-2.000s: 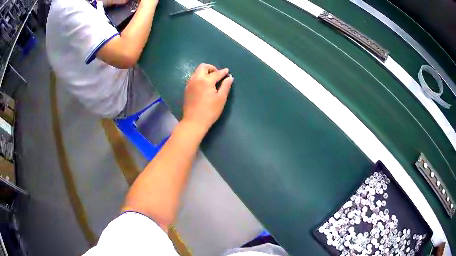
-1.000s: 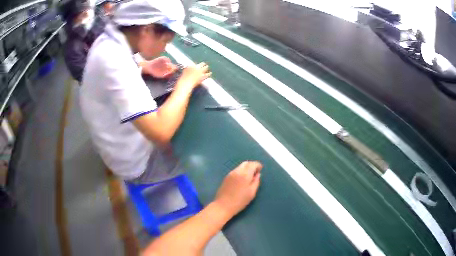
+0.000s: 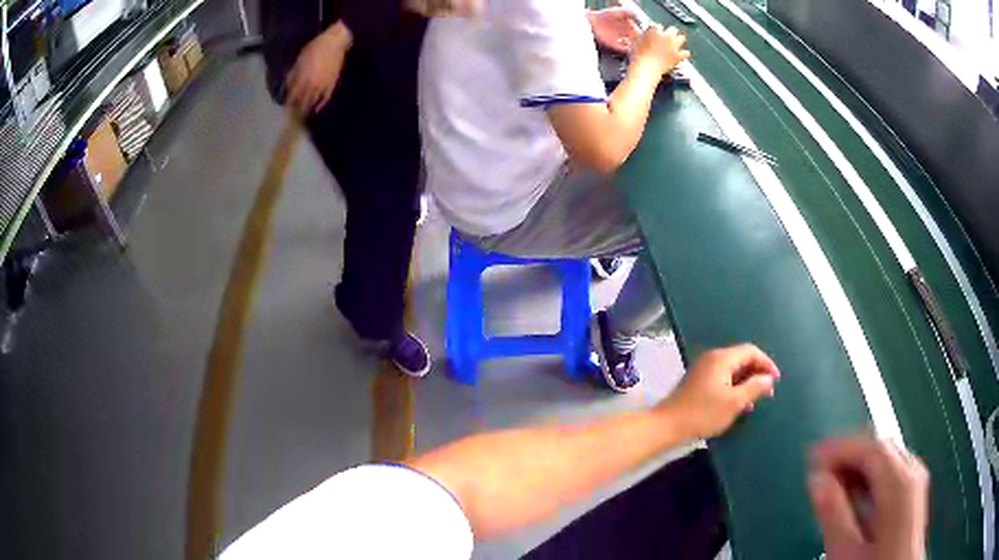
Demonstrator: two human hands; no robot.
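Note:
My left hand (image 3: 723, 391) is above the near edge of the dark green worktop (image 3: 745, 263), with its fingers curled. I cannot tell whether a small thing is in its fingertips. My right hand (image 3: 873, 492) is at the lower right, blurred and cut off by the bottom edge. Its fingers are bent, and I cannot make out anything in them. A grey housing strip (image 3: 937, 319) lies on the far side of the line at the right.
A person in a white shirt (image 3: 493, 120) sits on a blue stool (image 3: 466, 312) at the worktop. A person in dark clothes (image 3: 372, 186) stands behind. Thin metal tools, possibly tweezers (image 3: 736, 148), lie by the white rail (image 3: 805, 235). Boxes (image 3: 104, 164) stand at the far left.
The view has swung left towards the floor. The parts tray from the earliest frame is out of view. My right hand has come into view, and the standing person now shows beside the seated one.

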